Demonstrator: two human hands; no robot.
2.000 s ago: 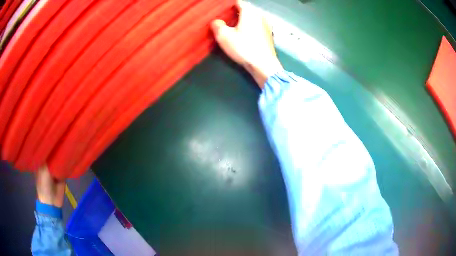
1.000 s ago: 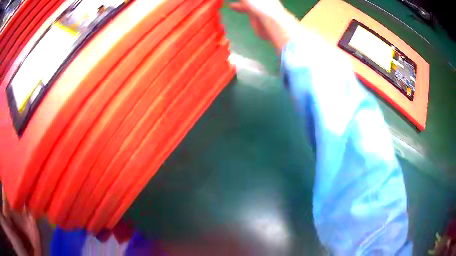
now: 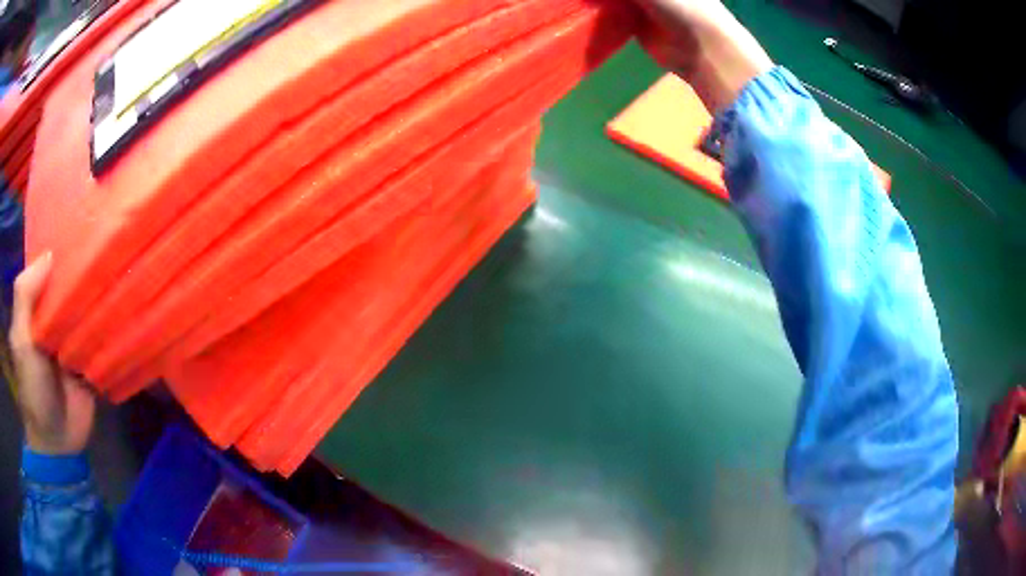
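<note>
A thick stack of orange-red foam pads [image 3: 338, 146] fills the upper left. A tablet assembly with a white panel and black rim [image 3: 169, 56] lies on its top pad, cut off by the upper edge. My left hand [image 3: 51, 383] grips the stack's near left corner. My right hand [image 3: 698, 39] grips the far right end of the upper pads, its fingertips partly hidden. The upper pads are tilted and shifted against the lower pads [image 3: 360, 338], which rest on the green mat.
Another foam pad [image 3: 664, 124] lies beyond the stack, partly behind my right sleeve. A blue bin [image 3: 169, 506] is below the bench edge at lower left. A red item [image 3: 1001, 450] is at the right edge. Other stacked pads are at far left.
My right hand has closed on the far end of the stack. The upper pads have lifted and turned away from the lower ones. My left hand has moved up at the near corner.
</note>
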